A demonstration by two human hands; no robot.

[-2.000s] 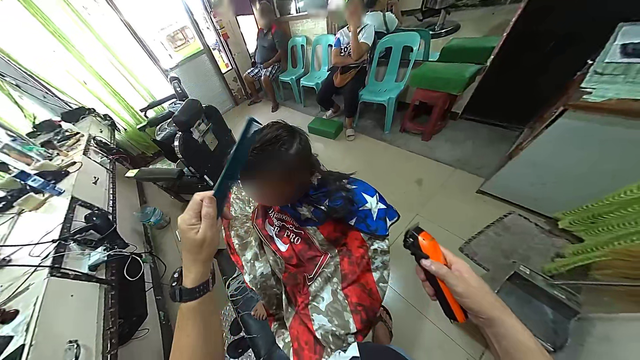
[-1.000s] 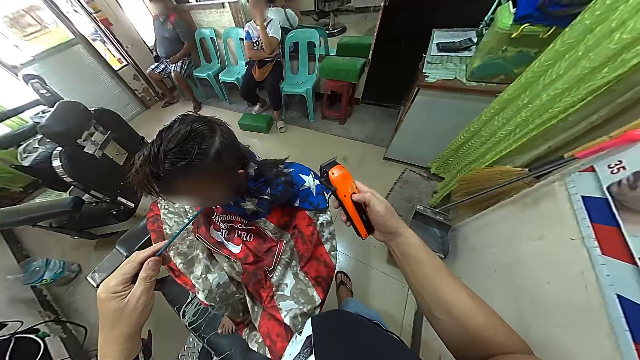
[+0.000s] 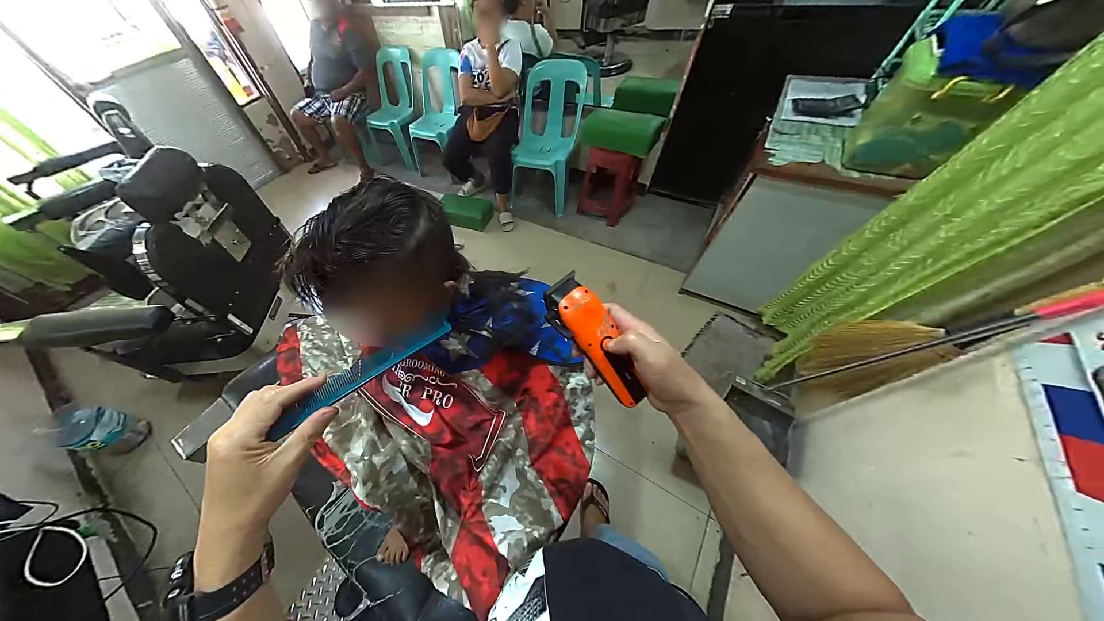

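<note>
My left hand [image 3: 263, 448] holds a blue comb [image 3: 358, 377] by one end; its other end lies in front of the seated person's chin and neck. In my right hand [image 3: 642, 358] is an orange and black hair clipper [image 3: 595, 336], its blade end up and to the left, beside the person's shoulder and apart from the hair. The person's dark hair [image 3: 371, 228] looks wet, and the head is bowed. A red, grey camouflage and blue starred barber cape [image 3: 457, 423] covers the body, with cut hair on its blue shoulder part.
An empty black barber chair [image 3: 203, 250] stands at the left. Behind are teal plastic chairs [image 3: 552, 129] with seated people, a green block [image 3: 467, 211] on the floor and a red stool [image 3: 608, 185]. To the right are a cabinet [image 3: 793, 233], a green curtain [image 3: 957, 207], a broom [image 3: 871, 349] and a dustpan [image 3: 759, 414].
The comb has gone from upright beside the head to slanting below the face. The clipper stays in my right hand. The view has swung to the right.
</note>
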